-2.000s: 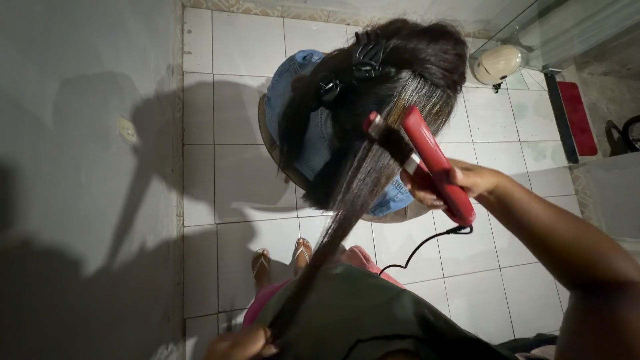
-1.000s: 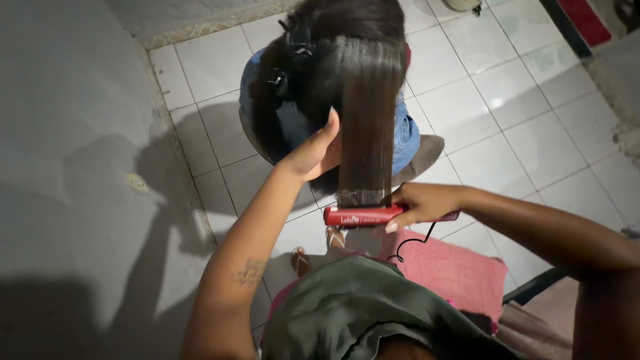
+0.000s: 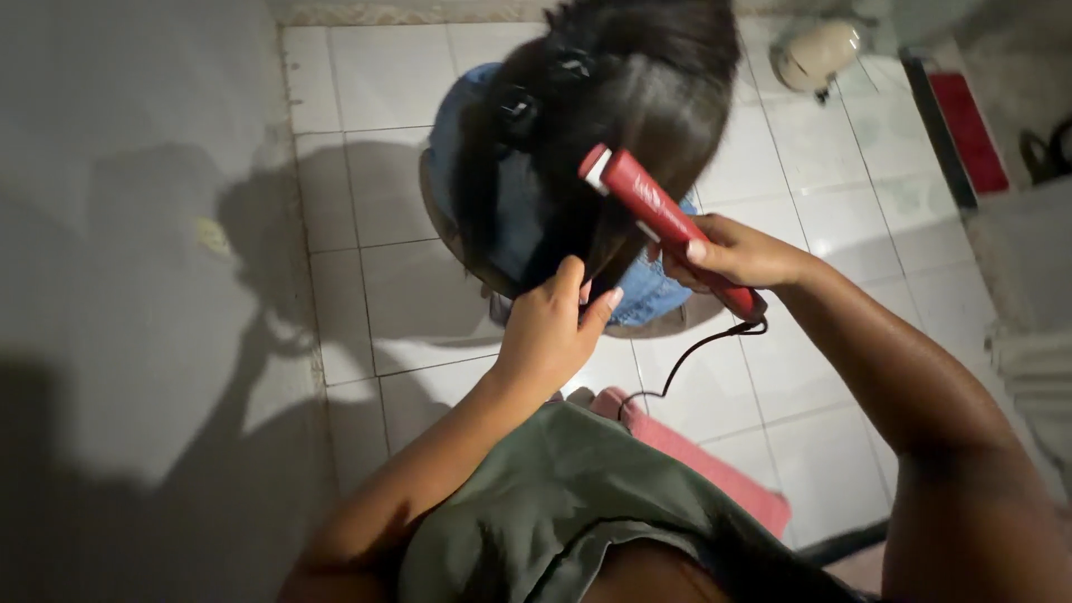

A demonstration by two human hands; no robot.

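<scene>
A red hair straightener (image 3: 662, 213) is in my right hand (image 3: 729, 251), its tips pointing up and left over a seated person's long dark hair (image 3: 670, 109). Its two plates look slightly apart at the tip; whether hair lies between them is hard to tell. My left hand (image 3: 553, 327) pinches the lower part of a hair section, below and left of the straightener. Black hair clips (image 3: 517, 105) hold other hair near the top of the head. A black cord (image 3: 695, 343) hangs from the straightener's handle.
The person in blue denim (image 3: 649, 289) sits on a round seat over white floor tiles (image 3: 402, 293). A pink cloth (image 3: 712, 469) lies low right of centre. A beige helmet-like object (image 3: 816, 54) rests at the upper right. A grey wall (image 3: 151, 276) stands at left.
The straightener has moved from the lower end of the hair section up near the head. My left hand, raised beside the hair one second ago, is now lower and closed on strands.
</scene>
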